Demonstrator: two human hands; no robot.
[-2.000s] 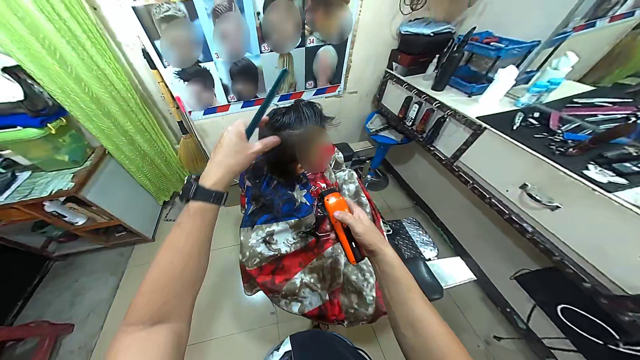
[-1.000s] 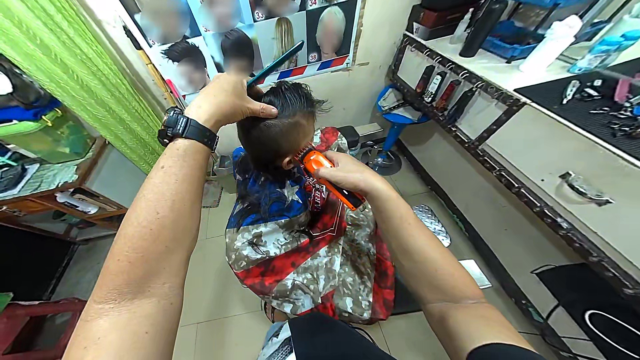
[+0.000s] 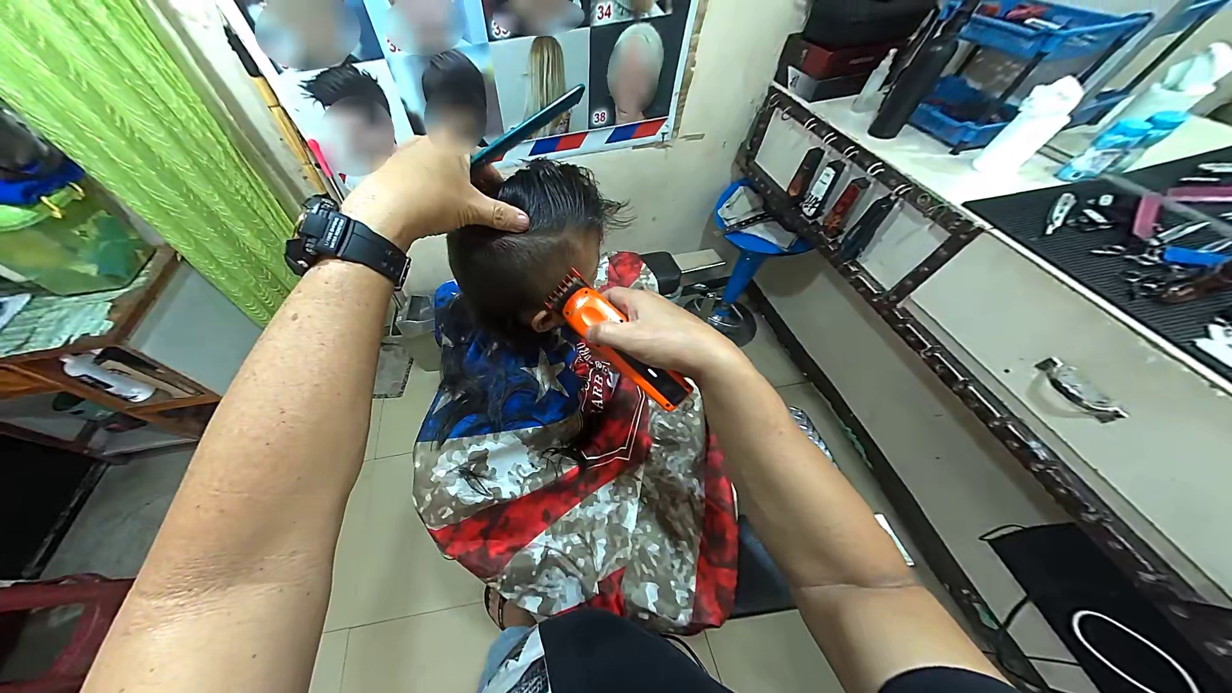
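A seated person's head (image 3: 510, 255) with dark hair is in the middle of the view, above a barber's cape (image 3: 568, 500) patterned in blue, red and camouflage. My left hand (image 3: 433, 192) holds a dark teal comb (image 3: 529, 125) that points up to the right, and its thumb rests on the top of the hair. Shut around an orange hair clipper (image 3: 626, 346), my right hand (image 3: 659, 332) has the guard comb against the side of the head by the ear. Loose cut hair lies on the cape. My left fingers are partly hidden behind the hand.
A counter (image 3: 938, 164) with bottles, blue trays (image 3: 1049, 38) and tools on a black mat (image 3: 1020, 207) runs along the right. A blue stool (image 3: 746, 245) stands beyond the cape. At left are a green curtain (image 3: 164, 135) and a wooden cabinet (image 3: 183, 395).
The clipper in my right hand has moved from in front of the cape up to the side of the head. My left hand, with the comb, has come down onto the hair.
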